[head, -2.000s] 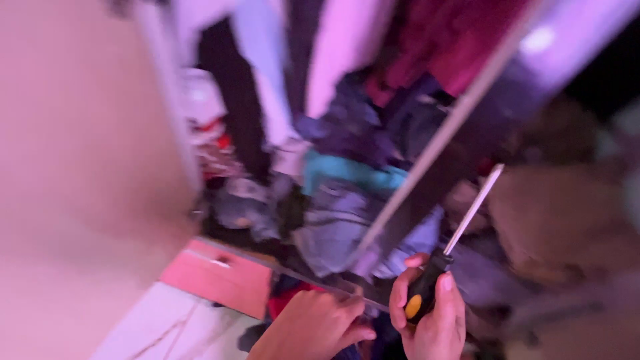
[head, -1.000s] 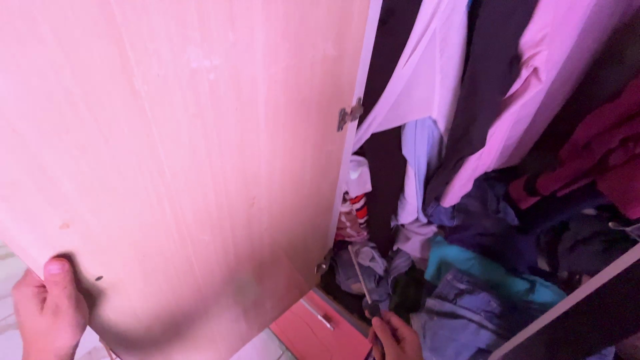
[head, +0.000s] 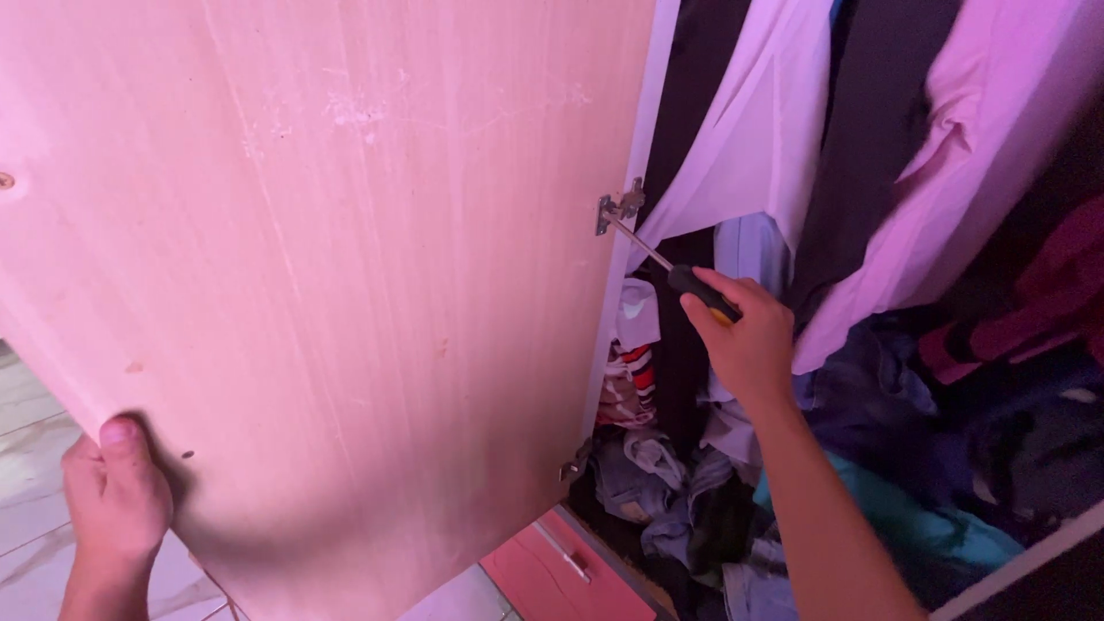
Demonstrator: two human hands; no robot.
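Note:
My left hand grips the lower free edge of a wooden wardrobe door, its thumb on the inner face. In my right hand is a screwdriver with a black and yellow handle. The shaft points up and left, and its tip is at the metal hinge on the door's right edge; whether it sits in a screw cannot be told. A second metal hinge is lower on the same edge.
Behind the door, light shirts and dark clothes hang inside the wardrobe. Crumpled clothes, with a teal cloth among them, lie at its bottom. A pink drawer front with a metal handle is below the door. Marbled floor tiles show at lower left.
Two seconds ago both hands were close together, the screwdriver pointing up. One second ago my left hand was on the door edge and the screwdriver was low; it has since risen to the upper visible hinge.

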